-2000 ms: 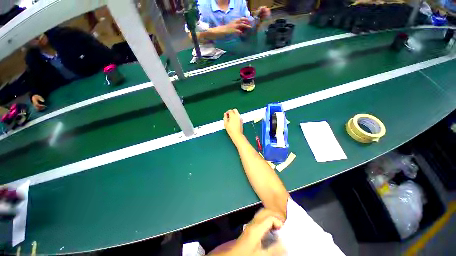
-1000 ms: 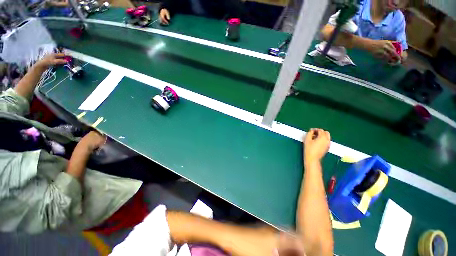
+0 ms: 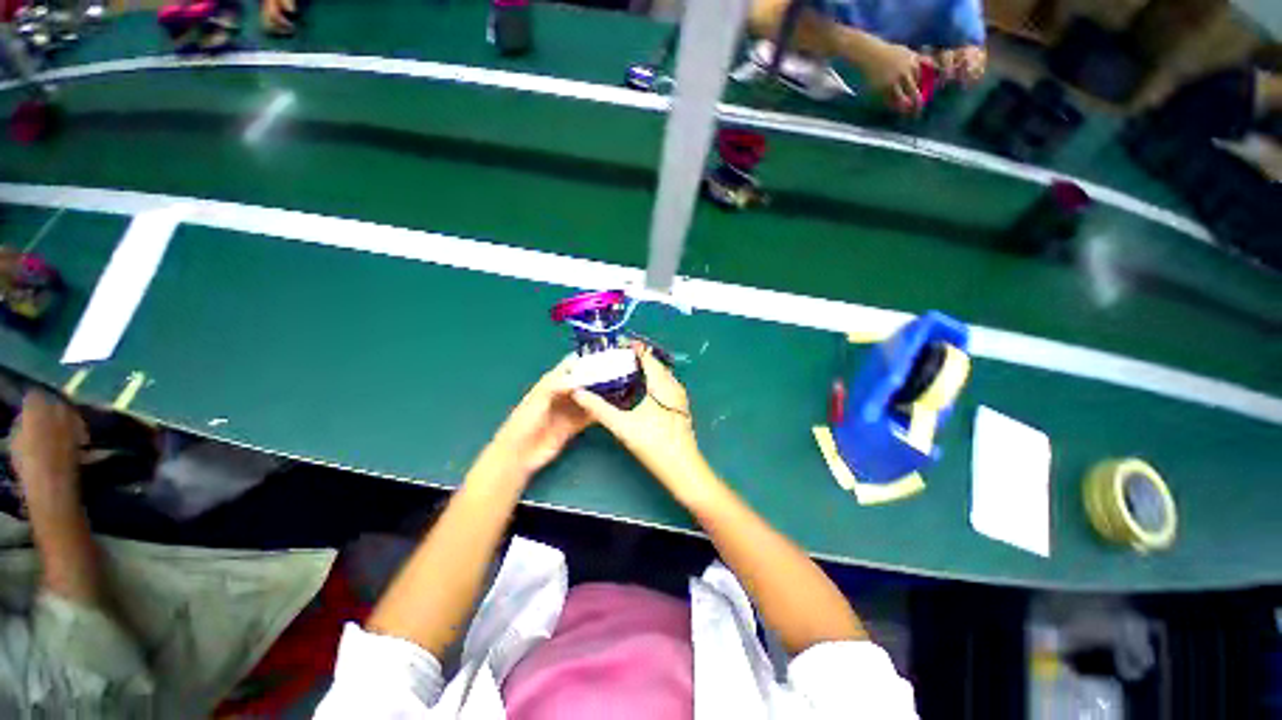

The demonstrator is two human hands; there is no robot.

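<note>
A wired unit (image 3: 607, 369) with a shiny magenta ring at its far end, a pale middle and a black near end is held over the green bench in front of me. My left hand (image 3: 546, 419) is on its left side and my right hand (image 3: 658, 418) on its right side, both gripping it. A white lead shows beside the magenta ring, and a thin dark wire hangs over my right hand. The blue tape dispenser (image 3: 900, 401) with a cream roll stands to the right. The fingertips under the unit are hidden.
A grey post (image 3: 689, 155) rises just beyond the unit. Right of the dispenser lie a white sheet (image 3: 1009, 481) and a loose tape roll (image 3: 1129, 504). Another unit (image 3: 734, 169) is on the belt. A person's arm (image 3: 54, 492) is at the lower left; others work across the belt.
My right hand has left the white strip by the post. Both hands now hold a unit in front of me. The view has swung back to the right from the left neighbour.
</note>
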